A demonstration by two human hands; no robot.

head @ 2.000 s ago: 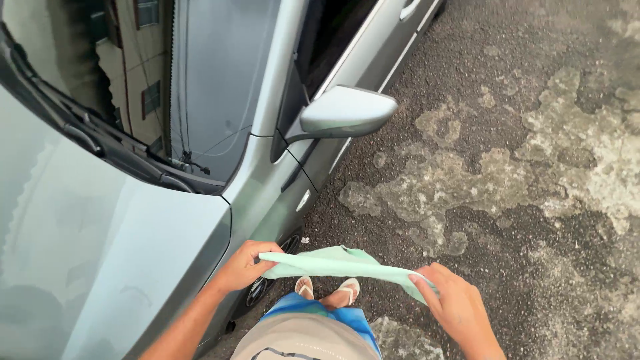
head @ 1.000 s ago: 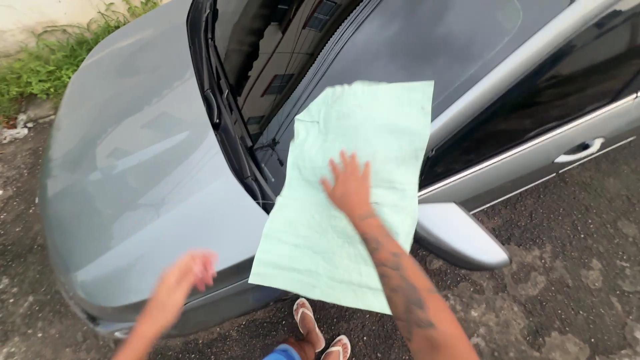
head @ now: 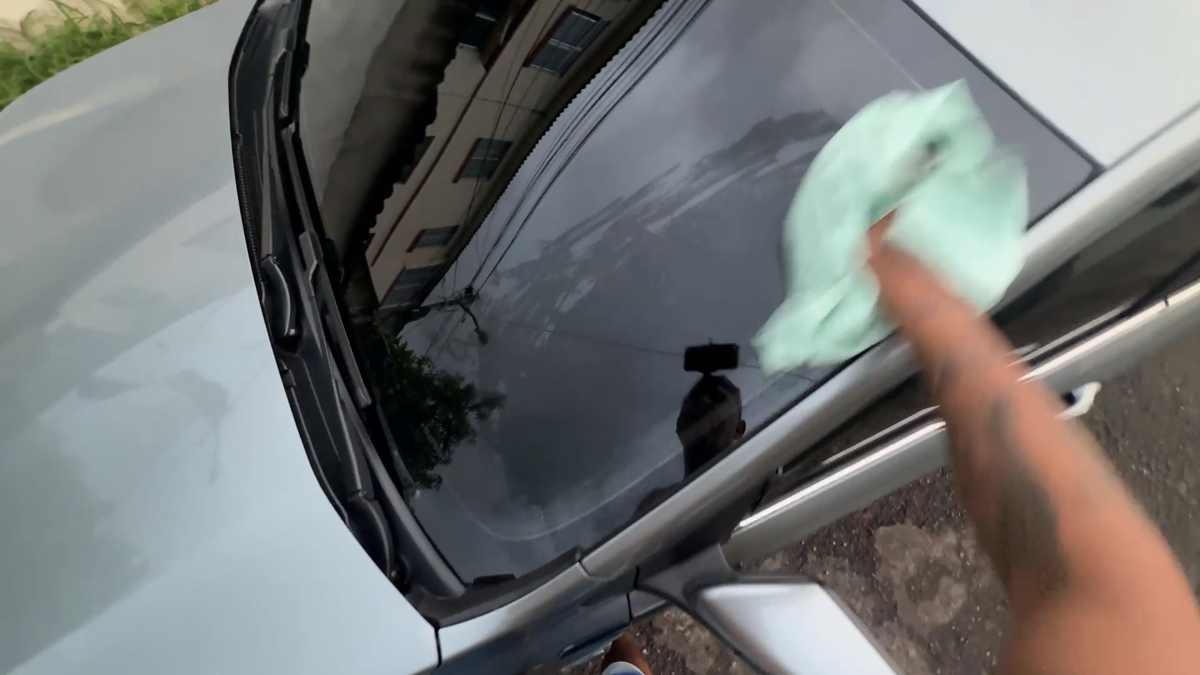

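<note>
My right hand [head: 886, 248] is on a pale green cloth [head: 947, 216], bunched and blurred, over the upper side part of the car's windshield [head: 600, 281]. Folds of the cloth cover most of the fingers. Faint whitish streaks run across the dark glass beside the cloth, among reflections of a building, wires and a person's head. My left hand is out of view.
Wiper arms [head: 314, 309] lie along the base of the glass, next to the silver hood [head: 122, 375]. The side mirror [head: 792, 623] juts out at the bottom, above rough pavement [head: 923, 572]. The roof [head: 1106, 56] is at upper right.
The cloth was stretched between both hands, then spread flat under my right hand; now it is bunched and farther up the windshield. My left hand has left the view, which has moved closer to the glass.
</note>
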